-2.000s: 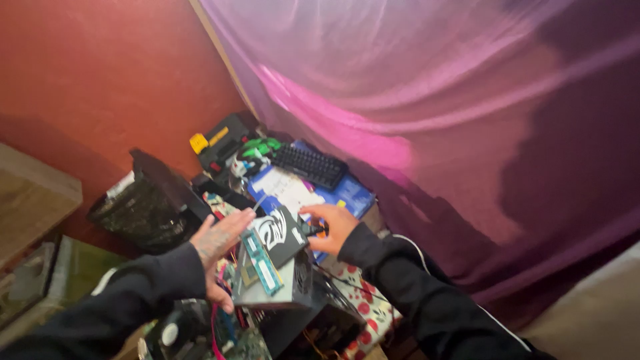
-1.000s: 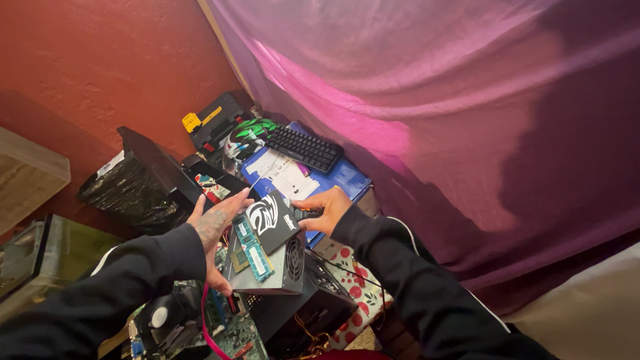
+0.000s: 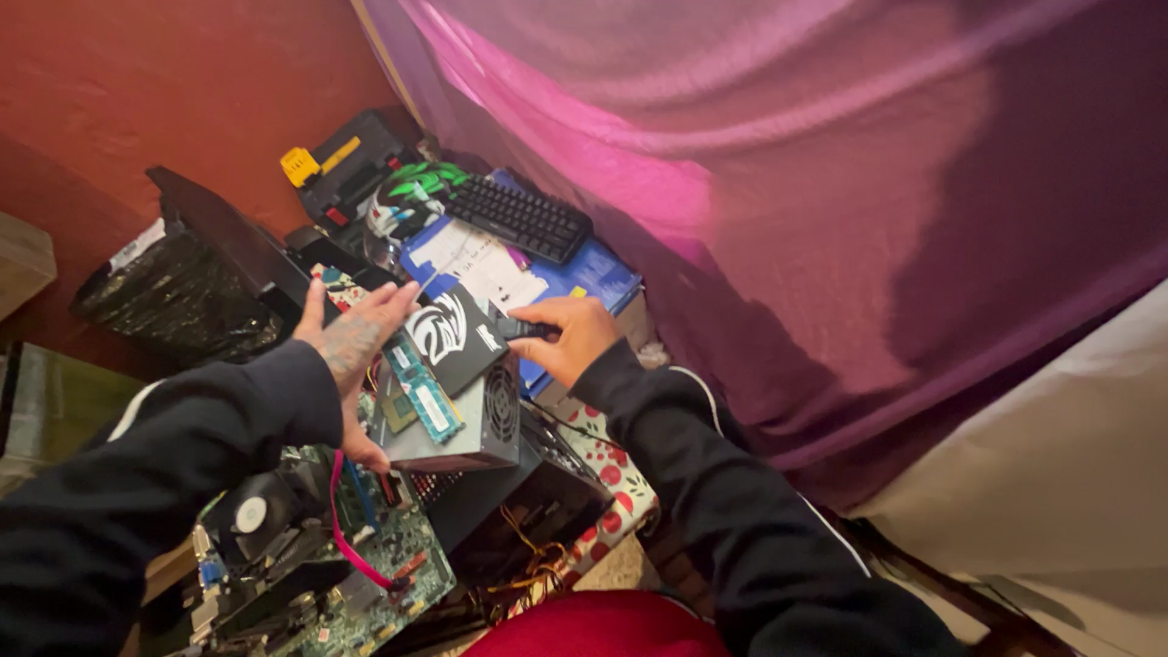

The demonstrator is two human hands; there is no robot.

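Note:
A grey metal power supply unit (image 3: 456, 443) with a round fan grille rests on a black computer case (image 3: 484, 506). On its top lie a black solid-state drive with a white emblem (image 3: 461, 342), a green RAM module (image 3: 424, 392) and a small processor chip (image 3: 398, 411). My left hand (image 3: 356, 351) is spread along the unit's left side, its fingertips near the drive and its thumb at the near edge. Between the fingers and thumb of my right hand (image 3: 570, 338) is a black cable plug (image 3: 529, 330), at the unit's far right edge; whether it is inserted cannot be seen.
A motherboard (image 3: 365, 593) with a fan and a pink cable (image 3: 342, 529) lies at lower left. Beyond the unit are a blue box (image 3: 593, 274) with papers, a black keyboard (image 3: 525, 217) and a black tool case (image 3: 351, 164). A bag-lined bin (image 3: 173, 292) stands left; purple cloth hangs right.
Both hands stay around the power supply unit, with my right hand still at its far right edge. Nothing has plainly been taken up or let go.

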